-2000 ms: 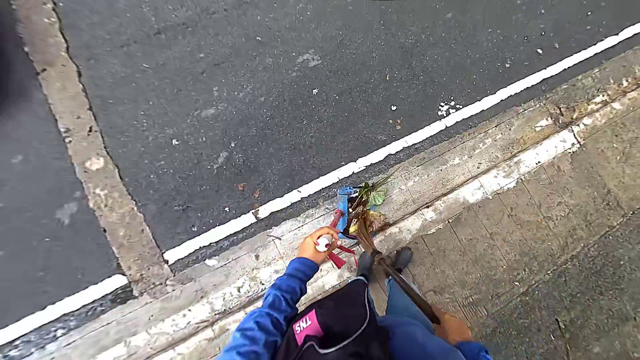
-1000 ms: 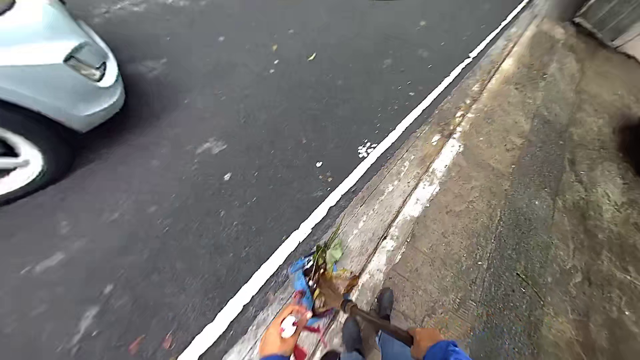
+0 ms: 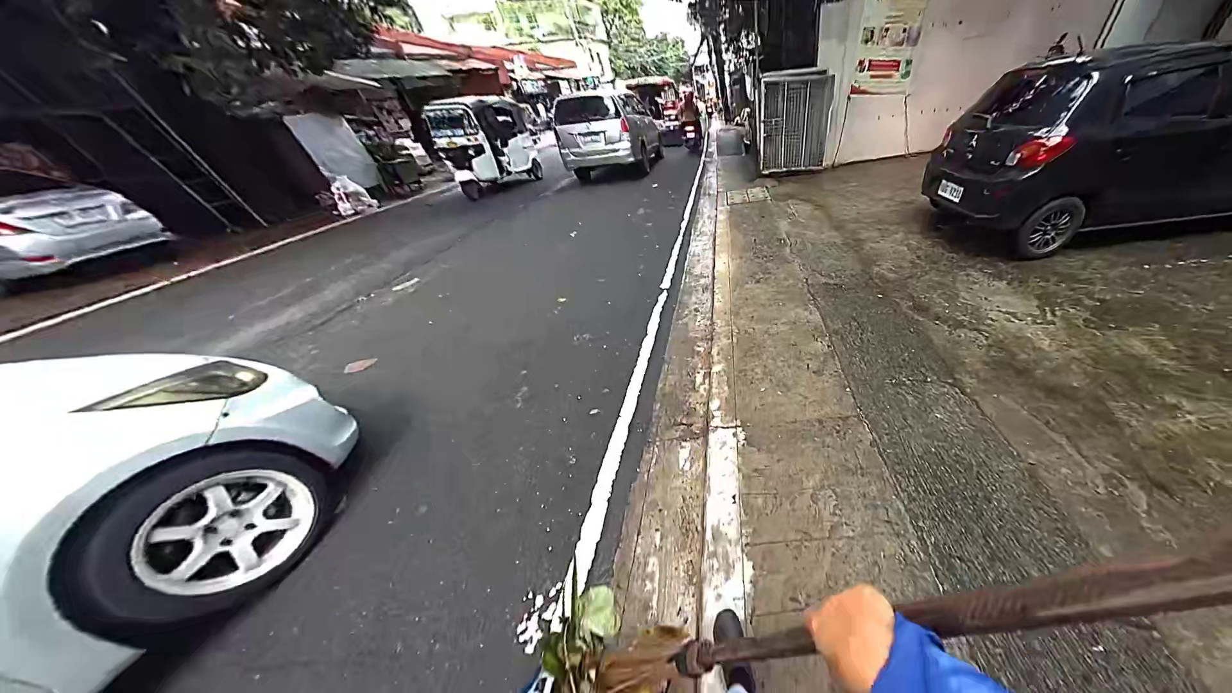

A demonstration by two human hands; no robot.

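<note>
My right hand (image 3: 851, 630), in a blue sleeve, is closed around the brown handle of a broom (image 3: 1039, 599) at the bottom right. The handle runs from the right edge down to the dry tan bristles (image 3: 643, 662) at the bottom. Against the bristles are green leaves (image 3: 583, 624), with a sliver of something blue below them. One dark shoe (image 3: 729, 628) shows on the curb beside the handle. My left hand is outside the view.
A white car (image 3: 183, 481) is close at the left on the road. A white-painted curb (image 3: 724, 500) borders the sidewalk. Ahead are a white three-wheeler (image 3: 491, 140) and a silver van (image 3: 604, 130). A black car (image 3: 1107, 144) stands at the right beside a metal cage (image 3: 795, 120).
The view has swung up along the street. My left hand, holding a small white thing near the blue item earlier, has left the view. The white car shows more fully; it was absent two seconds ago.
</note>
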